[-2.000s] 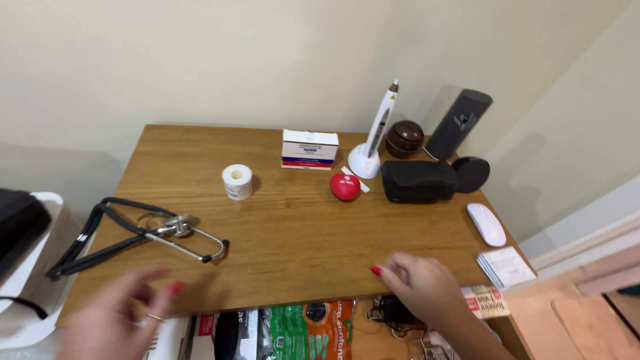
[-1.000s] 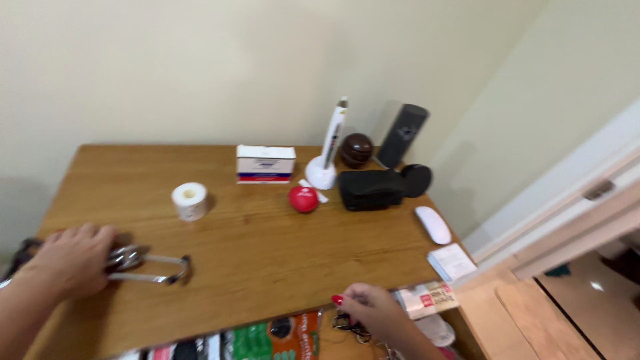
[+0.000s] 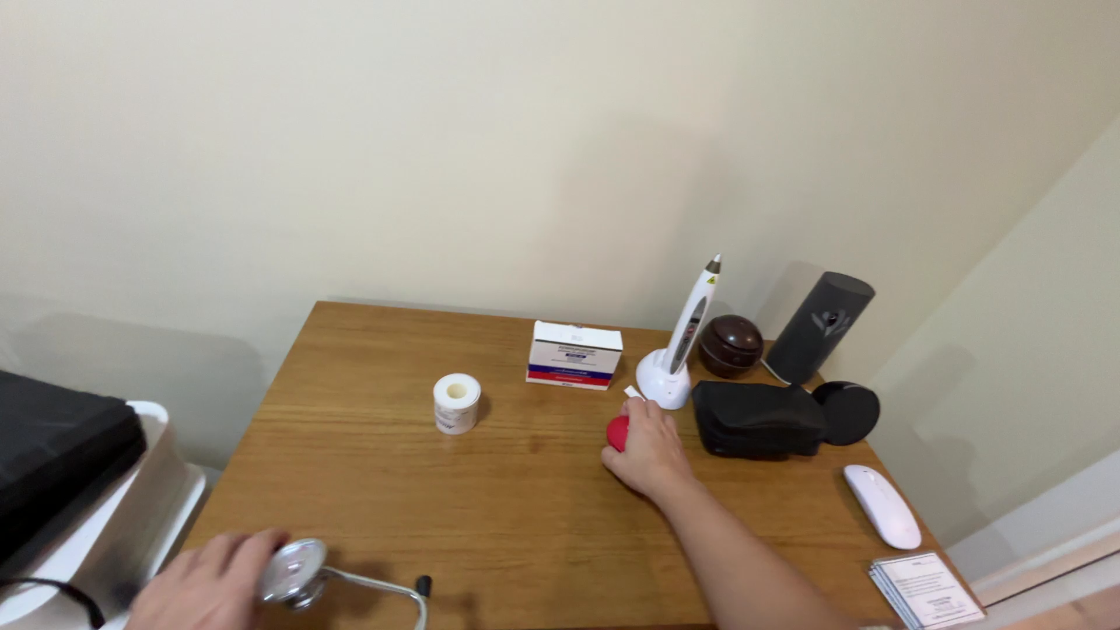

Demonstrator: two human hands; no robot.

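My left hand [image 3: 214, 582] is at the lower left, closed around a stethoscope [image 3: 296, 573]; its metal chest piece and one ear tube show beside the fingers, and the black tubing is hidden. Farther right, my right hand [image 3: 649, 448] has its fingers around a red round object [image 3: 618, 432] on the wooden desktop [image 3: 525, 542]. Just behind that hand, a white pen-shaped device [image 3: 691, 319] stands in its round white base [image 3: 662, 381]. A white box with blue and red stripes [image 3: 573, 357] and a roll of white tape [image 3: 456, 404] sit to the left.
On the right are a black pouch [image 3: 757, 420], a dark brown round container [image 3: 731, 345], a dark grey cylinder [image 3: 818, 328], a white computer mouse [image 3: 882, 506] and a stack of printed cards [image 3: 927, 591]. A white bin [image 3: 131, 516] with a black item stands left of the desk.
My right hand has moved from the desk's front edge to the red object and taken hold of it. My left hand came onto the stethoscope. The view has shifted; the drawer is out of sight.
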